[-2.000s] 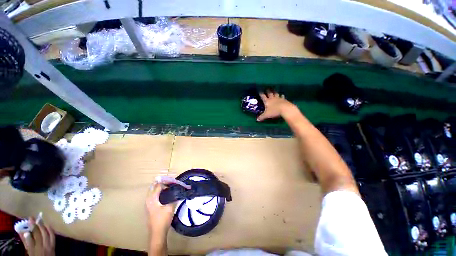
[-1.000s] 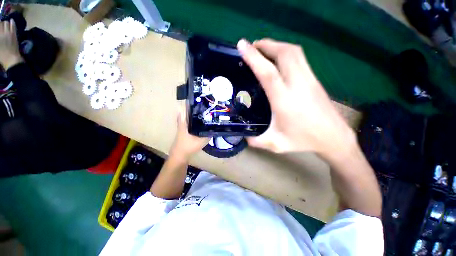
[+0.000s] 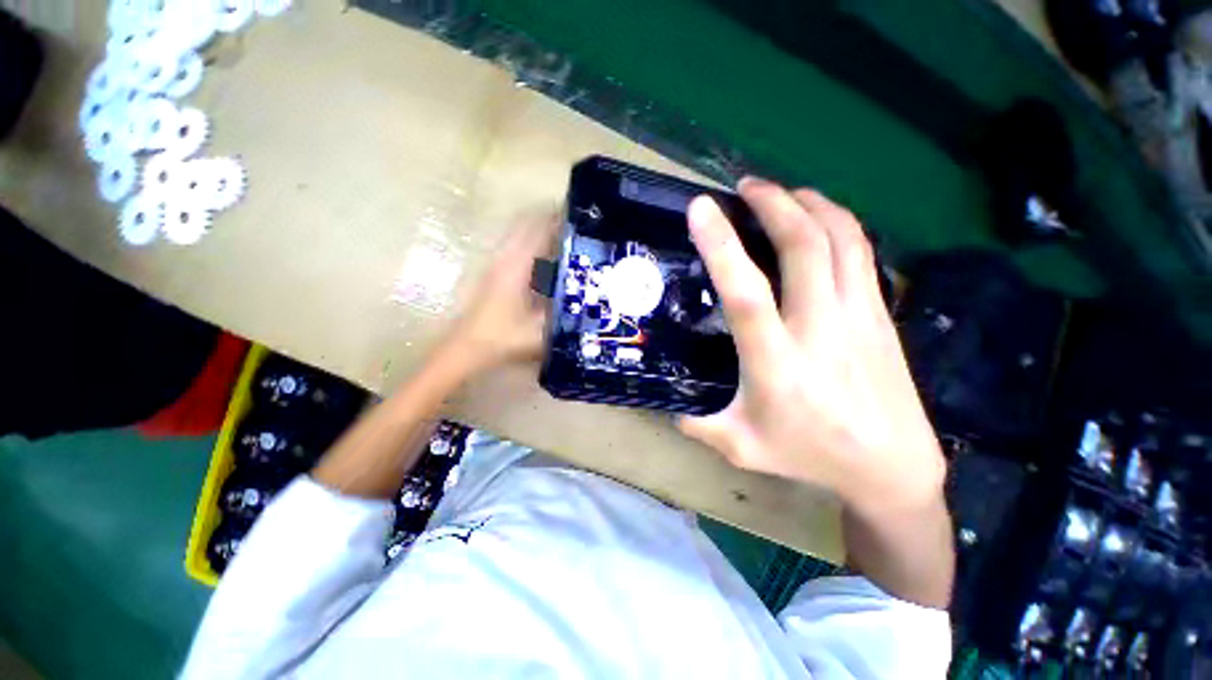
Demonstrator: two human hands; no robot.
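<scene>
A black base housing (image 3: pixel 651 359) is held up above the bench, its open side facing me. A silver-white disc (image 3: pixel 633 286) and thin red and white wires show inside it. My right hand (image 3: pixel 811 345) grips the housing from the right, thumb at its lower edge and fingers over its upper edge and opening. My left hand (image 3: pixel 499 312) is blurred at the housing's left side, by a small black tab; its fingertips are partly hidden, so its hold is unclear. The fan head is not visible.
White gears (image 3: pixel 166 133) lie piled on the tan bench (image 3: pixel 359 160) at the upper left. A yellow crate (image 3: pixel 219 478) of black units is at the lower left, beside a neighbour's dark sleeve. The green conveyor (image 3: pixel 744 80) runs behind. Rows of black housings (image 3: pixel 1083 531) stand at the right.
The housing and my hands appear further right and slightly lower in view. The view has shifted and turned. The round fan head seen under the housing before no longer shows.
</scene>
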